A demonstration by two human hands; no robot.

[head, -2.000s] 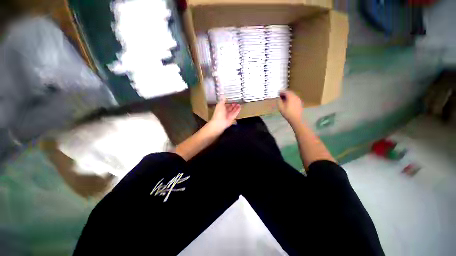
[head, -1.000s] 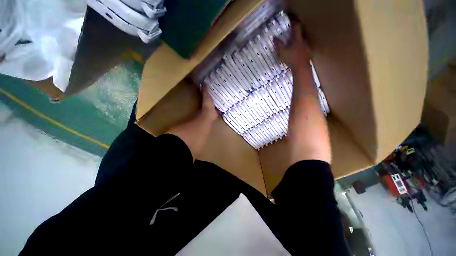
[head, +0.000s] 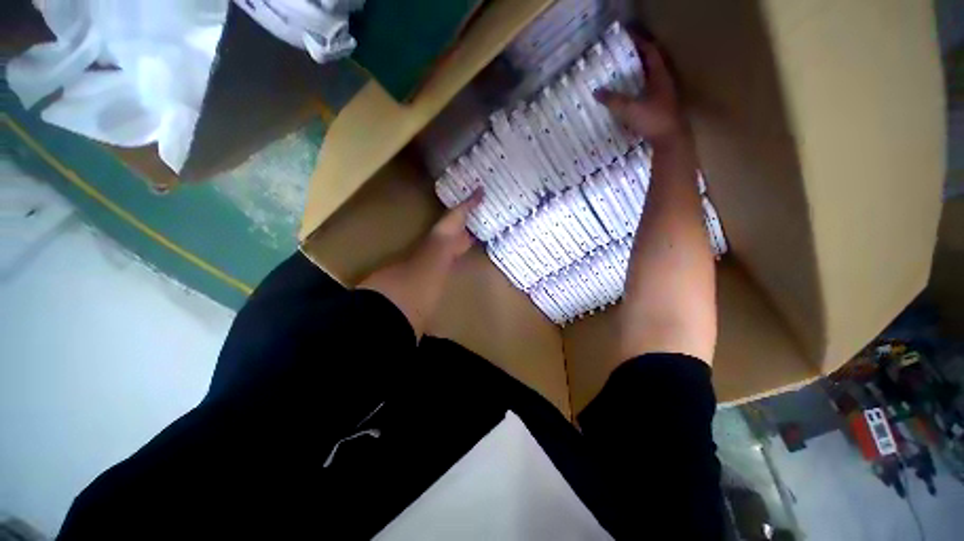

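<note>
A large open brown carton (head: 867, 190) holds white stacked housings (head: 560, 227) packed on edge in several rows. My left hand (head: 449, 235) is inside the carton at the left end of the upper row, thumb on the row's end and fingers partly hidden. My right hand (head: 653, 100) is at the right end of the same row, fingers around its end. The row is held between my two hands and looks slightly raised and tilted over the lower rows. My right forearm covers part of the rows.
Crumpled white sheets (head: 122, 79) lie in a smaller brown box at upper left. White housings (head: 307, 23) sit at the top edge beside a dark green surface (head: 418, 48). A red device with cables (head: 875, 431) is on the floor at lower right.
Since two seconds ago my hands have gone from the carton's near edge deep inside. Since one second ago the upper row has shifted slightly and stands more apart from the carton's far side.
</note>
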